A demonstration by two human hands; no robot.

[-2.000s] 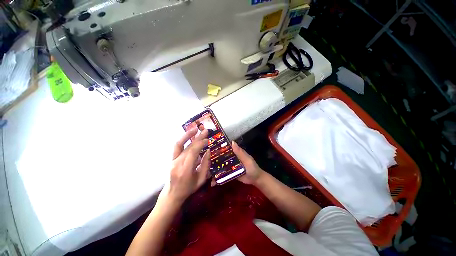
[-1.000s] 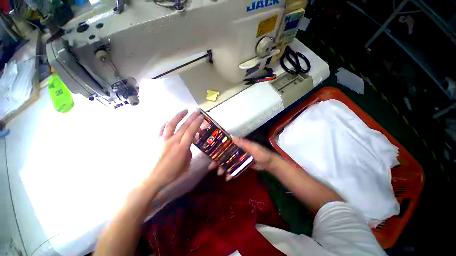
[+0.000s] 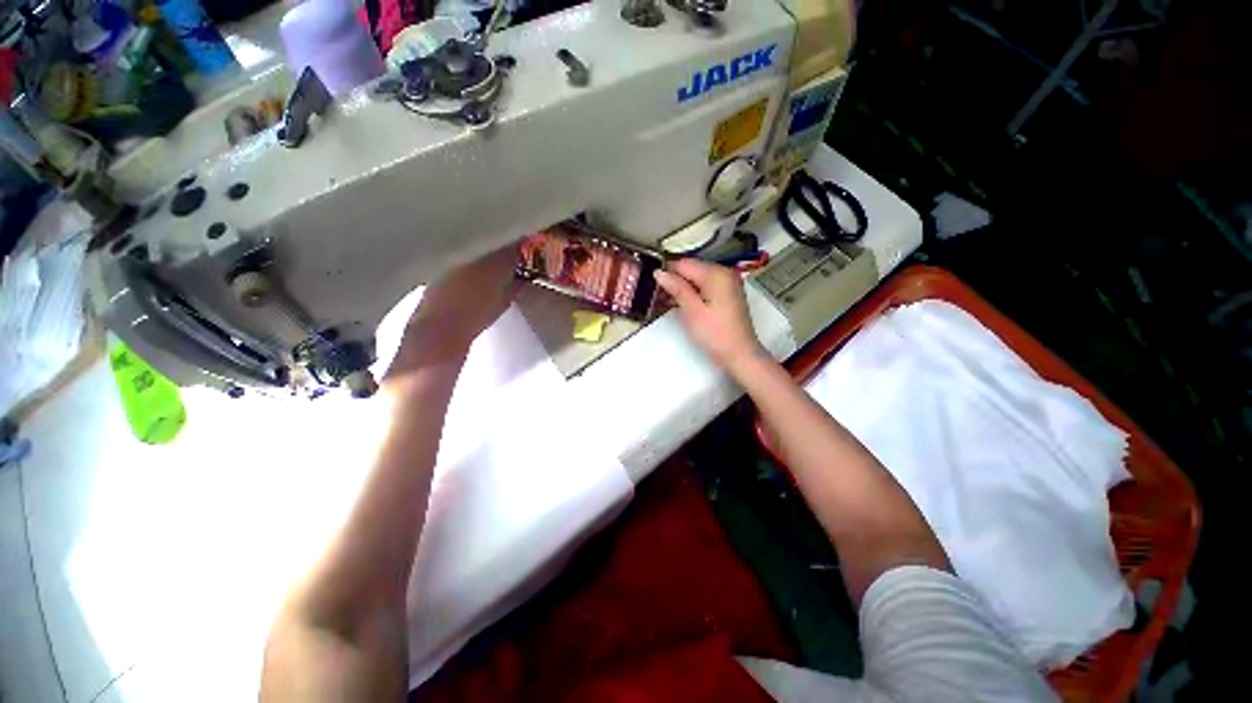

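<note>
The smartphone (image 3: 590,272) lies sideways under the arm of the cream sewing machine (image 3: 549,151), its lit screen facing me. My right hand (image 3: 700,305) grips its right end. My left hand (image 3: 474,289) reaches under the machine arm at its left end; the fingers are hidden, so its grip cannot be told. A small yellow scrap (image 3: 589,326) lies just below the phone. White fabric (image 3: 501,481) lies on the table under my left forearm, partly lost in glare.
The orange-red basket (image 3: 1167,501) with white pieces (image 3: 961,440) stands at right. Black-handled scissors (image 3: 821,210) lie at the table's right end. A green tag (image 3: 147,394) hangs left of the machine head. A lilac thread cone (image 3: 330,48) stands behind the machine.
The phone has moved from above my lap up and forward under the machine arm and turned sideways. Both hands have reached forward with it. The view has shifted, showing more of the machine's top.
</note>
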